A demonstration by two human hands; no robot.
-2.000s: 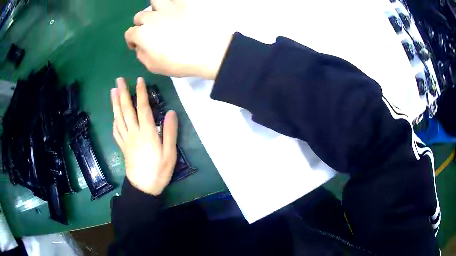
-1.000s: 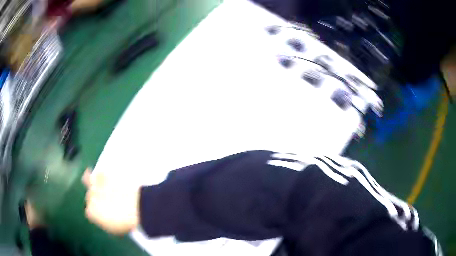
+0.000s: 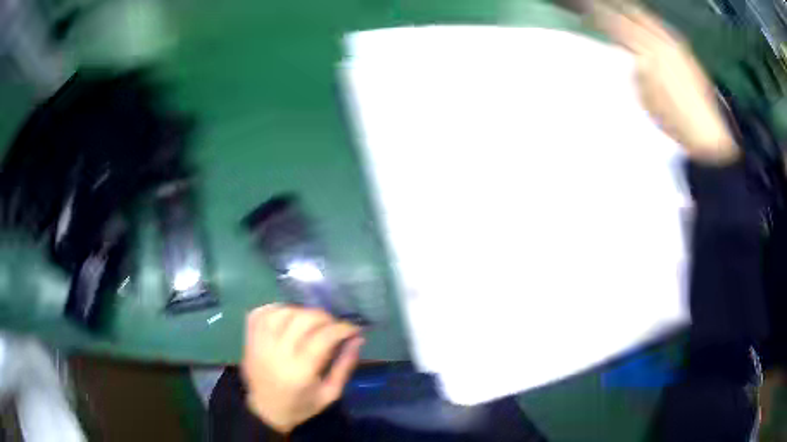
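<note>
A black glossy housing shell [image 3: 298, 250] lies singly on the green table in front of me, blurred, with a bright glare on its lower half. My left hand [image 3: 298, 363] is at its near end, fingers curled; whether it grips the shell is not clear. A stack of white foam sheets [image 3: 518, 207] lies right of the shell, its near corner past the table edge. My right hand [image 3: 677, 91] is at the far right corner of the sheets, fingers stretched forward and partly cut off by the top edge; blur hides whether they hold anything.
A pile of black housings [image 3: 95, 164] lies at the left, with another single housing [image 3: 183, 250] beside it. Dark parts [image 3: 751, 138] lie beyond the sheets at the right. A brown carton [image 3: 129, 401] and whitish film [image 3: 34, 388] are below the table edge at lower left.
The view has swung back to the left. My right hand has moved from the sheets' near left side to their far right corner. My left hand is now at the single shell's near end.
</note>
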